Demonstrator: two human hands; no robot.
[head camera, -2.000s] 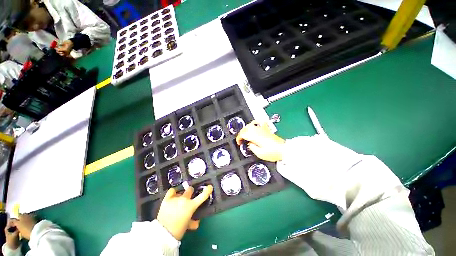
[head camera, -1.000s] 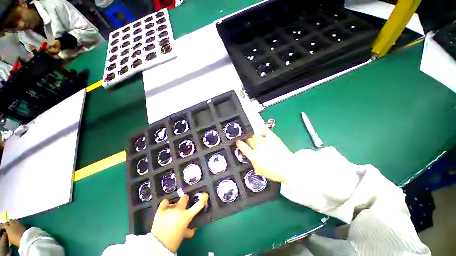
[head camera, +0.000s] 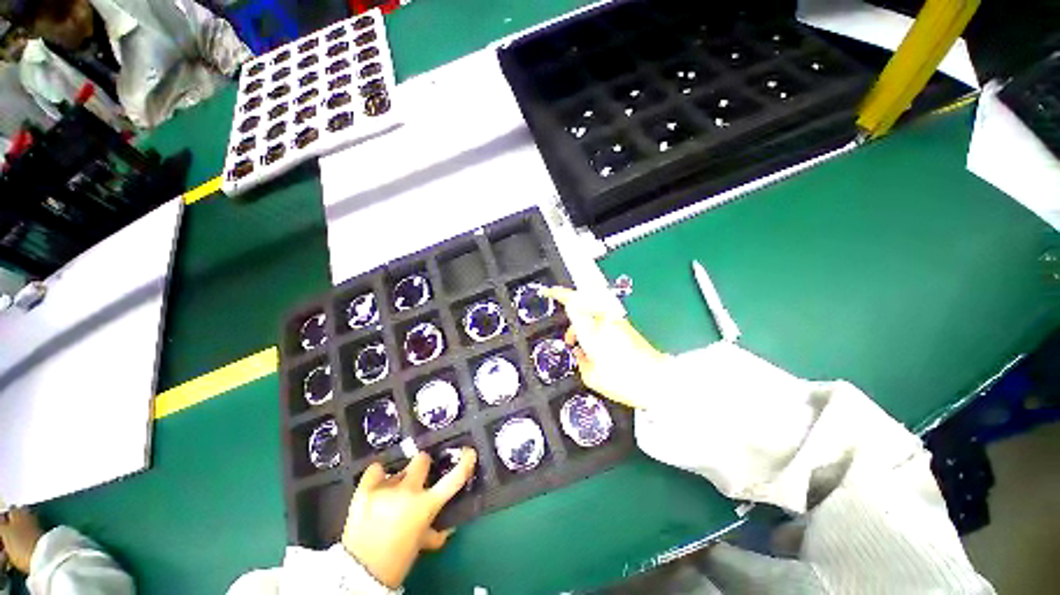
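Observation:
The foam tray (head camera: 471, 270) lies tilted on the bench, its square pockets holding round units with silver rims. Two pockets at its far edge are empty. My left hand (head camera: 401, 508) is at the near edge, fingers spread around a partly hidden round unit (head camera: 451, 465); whether it grips the unit cannot be told. A small white tag (head camera: 408, 446) is by its fingertips. My right hand (head camera: 604, 345) lies at the tray's right edge, its index fingertip at a dark round unit (head camera: 534, 302) in the right column, thumb near the unit (head camera: 554, 359) below it.
A white sheet (head camera: 430, 174) lies beyond the foam tray. A white tray (head camera: 312, 87) of dark round units is far left, a large black tray (head camera: 651, 116) far right. A pen (head camera: 714, 300) and a small shiny part (head camera: 623, 285) are at right. A white board (head camera: 99, 349) and other people's sleeves are left.
My right hand's index fingertip has moved up to the unit above, uncovering the one below. My left hand stays at the same pocket. The whole view has shifted slightly.

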